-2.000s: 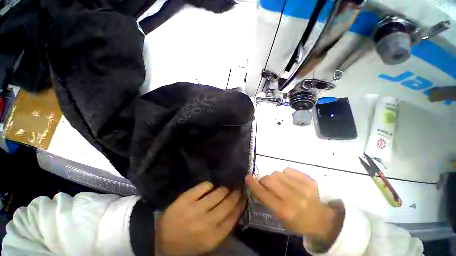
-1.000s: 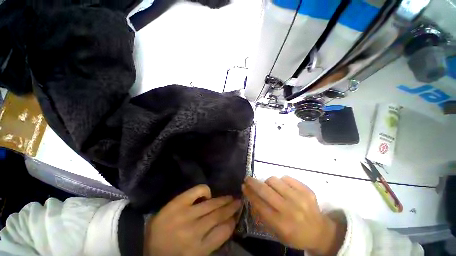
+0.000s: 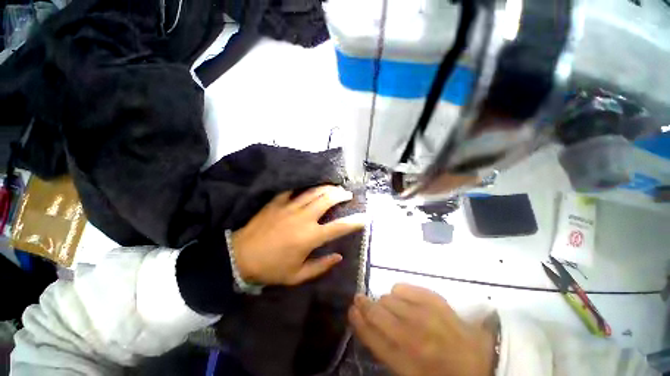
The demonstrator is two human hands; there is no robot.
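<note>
A dark cloth garment piece (image 3: 294, 323) lies from the needle area down past the table's front edge, with more of it heaped at the left. A thin pale tape (image 3: 363, 257) runs along its right edge. The presser foot (image 3: 376, 178) is at the cloth's far right corner. My left hand (image 3: 290, 239) lies on the cloth just in front of the foot, palm down, fingers spread. My right hand (image 3: 419, 330) pinches the taped edge nearer the front, between thumb and fingers.
The white and blue sewing machine (image 3: 411, 77) fills the upper right. Right of the needle lie a dark rectangular object (image 3: 502, 215), a white tube (image 3: 575, 229) and thread snips (image 3: 577, 297). A tan shiny packet (image 3: 50, 219) lies at the left table edge.
My left hand has moved from the front edge of the cloth up near the presser foot and now lies spread. My right hand stays at the taped edge. The camera view has shifted.
</note>
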